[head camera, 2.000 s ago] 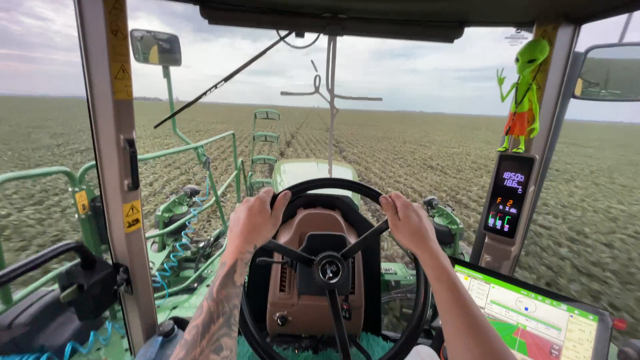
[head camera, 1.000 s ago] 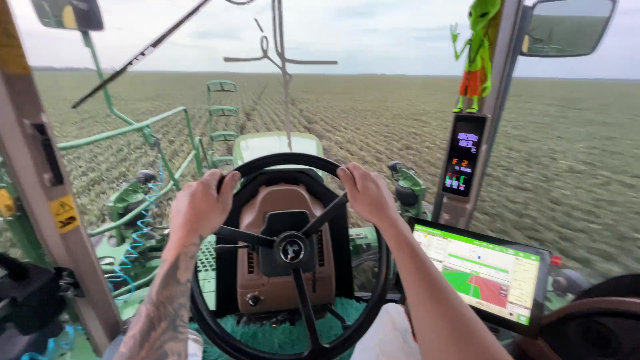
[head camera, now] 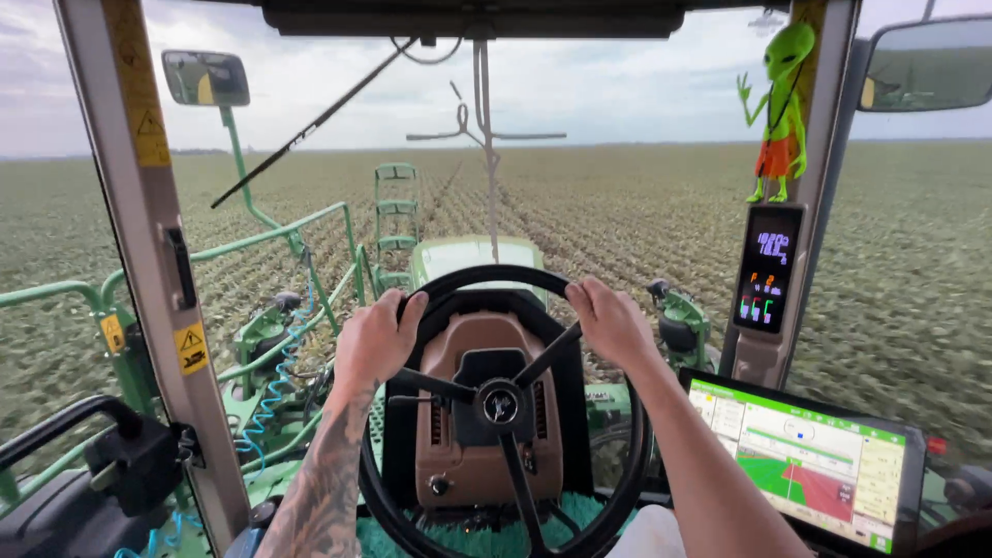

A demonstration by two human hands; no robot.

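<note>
A black three-spoke steering wheel (head camera: 498, 273) stands in the middle of a vehicle cab, in front of a brown steering column (head camera: 488, 341). My left hand (head camera: 380, 337) grips the rim at its upper left, the thumb lying along the top. On the upper right of the rim, my right hand (head camera: 612, 322) is closed, near the end of one spoke. The undersides of the fingers on both hands are hidden. Low on the right, a display screen (head camera: 806, 457) shows a green and red field map, and a narrow digital readout panel (head camera: 769, 267) is mounted on the right pillar.
A green alien figure (head camera: 783, 116) stands above the readout. Ahead lie a pale green hood (head camera: 479, 256) and crop rows (head camera: 542, 186). Green handrails (head camera: 271, 232) and a side mirror (head camera: 207, 78) are outside on the left. Another mirror (head camera: 926, 62) hangs at the right. Teal shaggy floor covering (head camera: 465, 535) surrounds the column base.
Both hands stay on the upper rim throughout. The view has swung right and down, then back left and up. The figures on the readout panel have changed.
</note>
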